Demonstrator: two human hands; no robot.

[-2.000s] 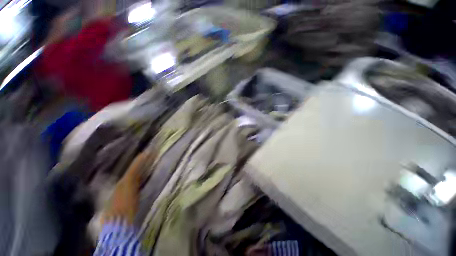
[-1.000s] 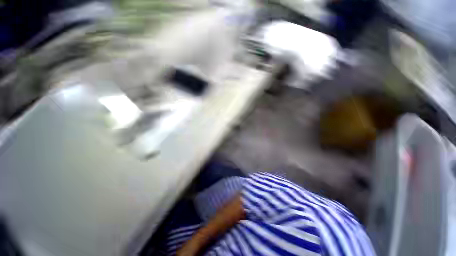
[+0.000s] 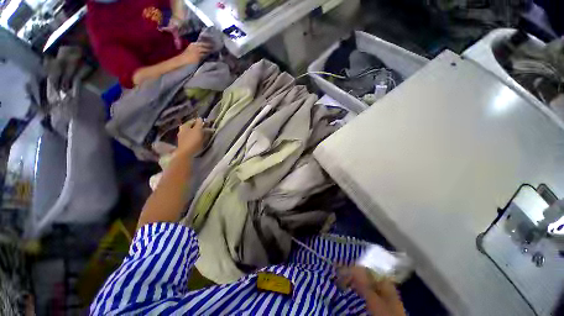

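A large bundle of grey-brown and yellow-green garment pieces [image 3: 266, 154] lies in front of me, left of the table. My left hand [image 3: 190, 134] is at its upper left edge, fingers closed on cloth or a thin strand; which one is hard to tell. My right hand [image 3: 371, 289] is blurred at the bottom right. A pale cord [image 3: 315, 250] runs from the bundle's lower edge to its fingers, which seem closed on it. A blurred white thing [image 3: 386, 261] is right above that hand; whether it is held is unclear.
The off-white machine table [image 3: 420, 142] is at right, with the needle plate [image 3: 522, 231] at its far side. A white tub [image 3: 396, 52] stands behind it. A person in red [image 3: 127, 37] handles grey cloth at upper left. A yellow tag [image 3: 274, 283] is on my striped clothing.
The view swung right over the table and floor, then back to the bundle. My left hand is again at the bundle, arm stretched further. My right hand and the cord now show at the bottom.
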